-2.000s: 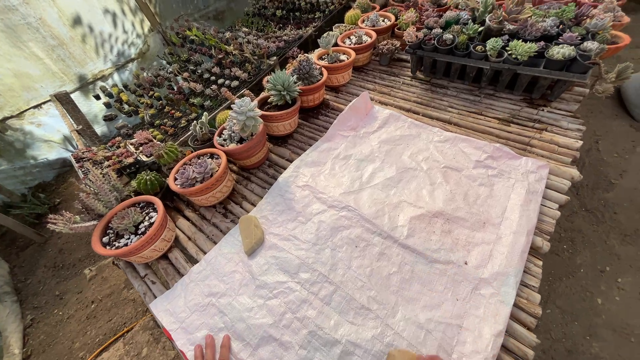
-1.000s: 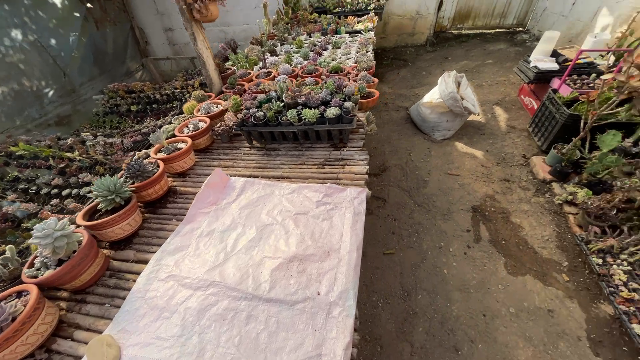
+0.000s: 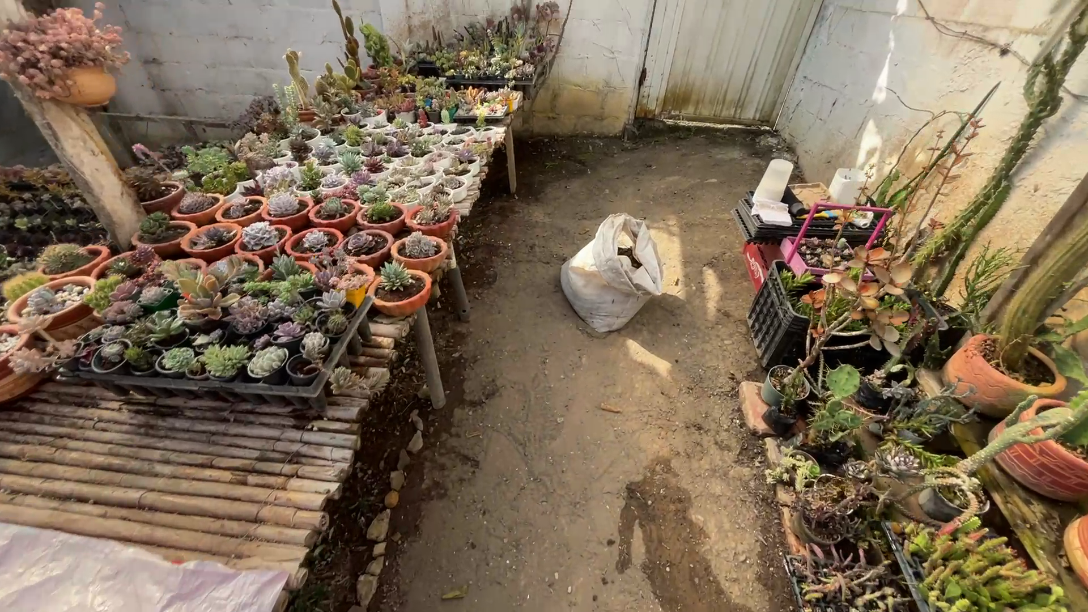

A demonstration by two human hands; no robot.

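Neither of my hands shows in the head view. A pale, creased plastic sheet [image 3: 127, 574] lies on the cane-topped table [image 3: 161, 472], cut off by the lower left corner. Beyond it a black tray [image 3: 204, 387] packed with small potted succulents stands near the table's edge. Behind the tray sit several terracotta pots [image 3: 399, 293] with succulents. A white woven sack [image 3: 608, 276], its mouth open and dark material inside, stands upright on the dirt floor.
The dirt path [image 3: 544, 459] runs between the table and the plants at right. A black plastic crate [image 3: 775, 319], a pink carrier [image 3: 820, 255] and terracotta pots [image 3: 999, 378] line the right side. A wooden post [image 3: 81, 157] rises at left; a metal door [image 3: 722, 64] is behind.
The view has swung up and to the right, towards the path and sack. My hands, at the sheet's near edge two seconds ago, have left the view.
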